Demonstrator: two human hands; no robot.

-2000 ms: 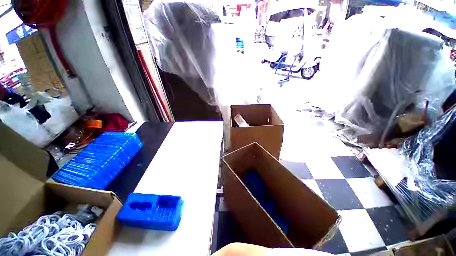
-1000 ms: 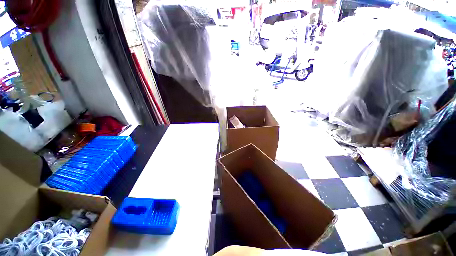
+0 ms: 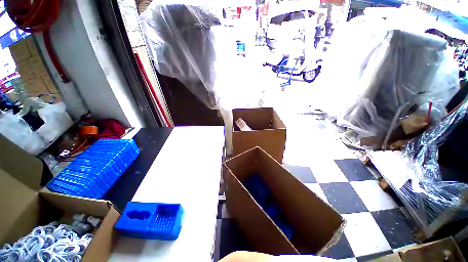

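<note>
A single blue blister tray [image 3: 149, 220] lies on the white bench [image 3: 179, 169], its moulded recesses facing up. An open brown carton [image 3: 105, 233] stands left of it and holds coiled white cables [image 3: 49, 243]. A large ribbed stack of blue trays [image 3: 96, 167] lies on the black strip behind the carton. A bare, smooth skin-toned shape shows at the bottom edge, cut off by the frame; it looks like part of an arm. Neither my left hand nor my right hand can be made out.
A tall open carton [image 3: 313, 221] with blue trays inside stands on the checkered floor, close to the bench's right side. Another carton [image 3: 259, 139] stands behind it. Plastic-wrapped goods [image 3: 405, 77] stand at the right, and a wrapped pallet lies nearer.
The view has shifted slightly, so the bench things appear a little further left and lower than in the oldest frame. The tray and cartons keep their places relative to each other.
</note>
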